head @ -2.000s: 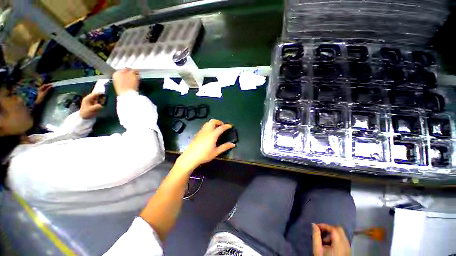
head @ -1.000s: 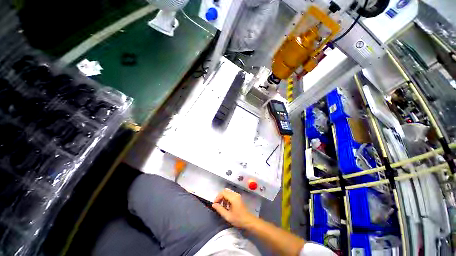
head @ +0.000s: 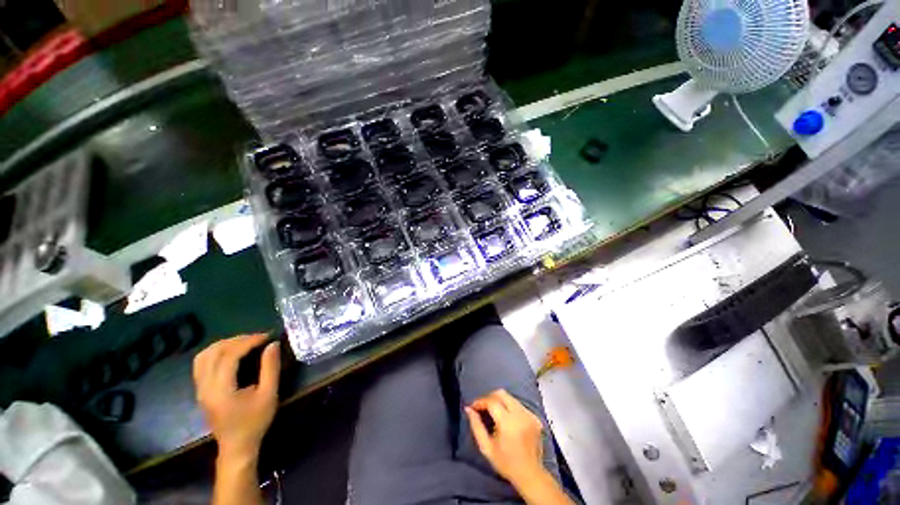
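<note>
A clear blister tray [head: 395, 286] holds rows of black frames [head: 382, 244] in square pockets. My left hand [head: 235, 390] is at the bench edge just left of the tray's near corner, thumb and fingers around a dark piece that looks like a black frame, mostly hidden in shadow. More black frames [head: 116, 404] lie on the green bench to its left. My right hand [head: 508, 434] is above my thigh with fingers curled. A small dark gap shows between its thumb and fingers; whether it holds anything is unclear.
Stacked clear trays [head: 345, 59] stand behind the filled one. One black frame [head: 593, 150] lies near the desk fan [head: 730, 49]. White scraps [head: 158, 286] and a pale divided tray [head: 49, 247] are left. The white machine base [head: 632, 365], drag chain [head: 745, 306] and pendant [head: 844, 424] are right.
The view swung right to the machine, then back over the tray. My left hand, out of view one second ago, shows again, now close beside the tray. My right hand stays curled near my lap.
</note>
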